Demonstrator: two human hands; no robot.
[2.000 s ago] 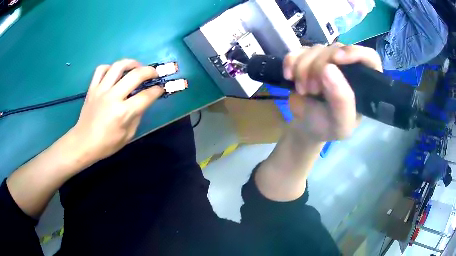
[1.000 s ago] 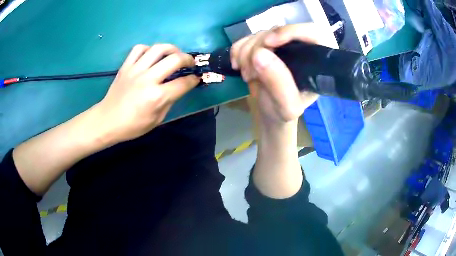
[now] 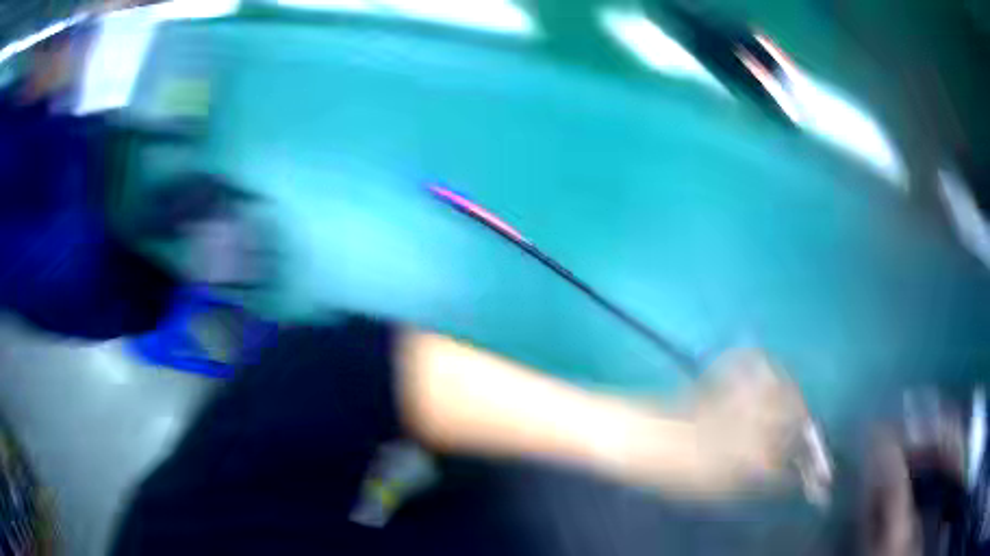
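Note:
The whole view is strongly blurred. My left hand is at the lower right, closed over the clamp end of the cable assembly. The cable's thin black lead runs from the hand up and left over the green mat, with its red and blue connector at the far end. A pale clamp tip shows past my fingers. My right hand is a smeared patch near the lower right edge, beside a dark shape; its grip is unclear.
The green mat spans the bench. A person in dark blue is at the left edge, near a blurred dark and grey object. A blue bin is below the bench edge. A dark object with reddish parts is at the upper right.
The view has swung left and blurred, so both hands now appear farther right. The screwdriver no longer shows clearly at the clamps. The neighbouring person has come into view.

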